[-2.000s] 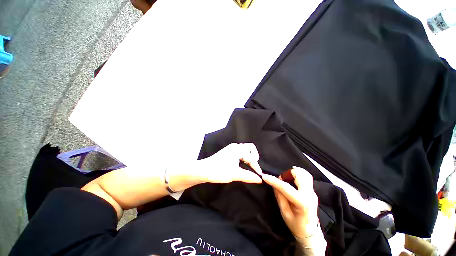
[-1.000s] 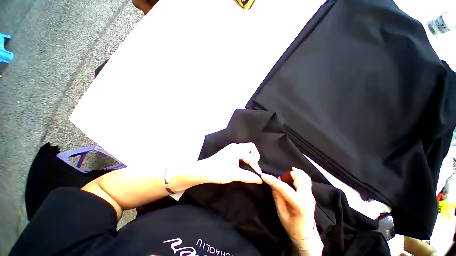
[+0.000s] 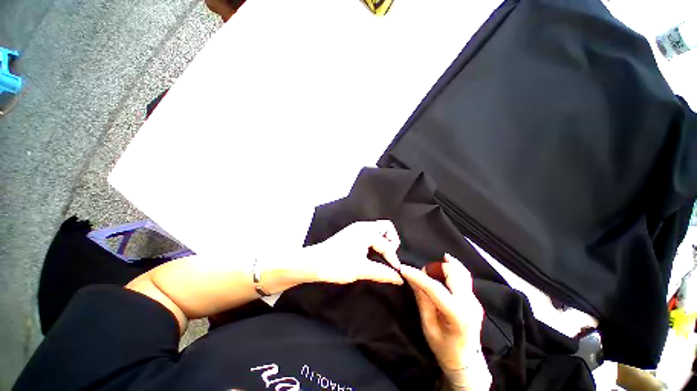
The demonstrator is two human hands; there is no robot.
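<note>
A loose, crumpled black garment (image 3: 359, 321) lies over my lap and the table's near edge, under both hands. My left hand (image 3: 355, 250) pinches the cloth between thumb and fingers. My right hand (image 3: 449, 309) meets it fingertip to fingertip at the same spot, its fingers bent. No needle or thread can be made out at the fingertips. A stack of black garments (image 3: 550, 137) lies beyond, with layered folded edges towards me.
The white table (image 3: 252, 114) spans the middle. A labelled clear item (image 3: 672, 41) is at the upper right, a yellow-and-black piece (image 3: 377, 6) at the far end. A small clear item (image 3: 589, 346) is beside the garment. A blue stool (image 3: 9, 72) stands left.
My right hand has shifted slightly, its fingers still at the left fingertips. My left hand keeps its pinch. The view has moved very slightly.
</note>
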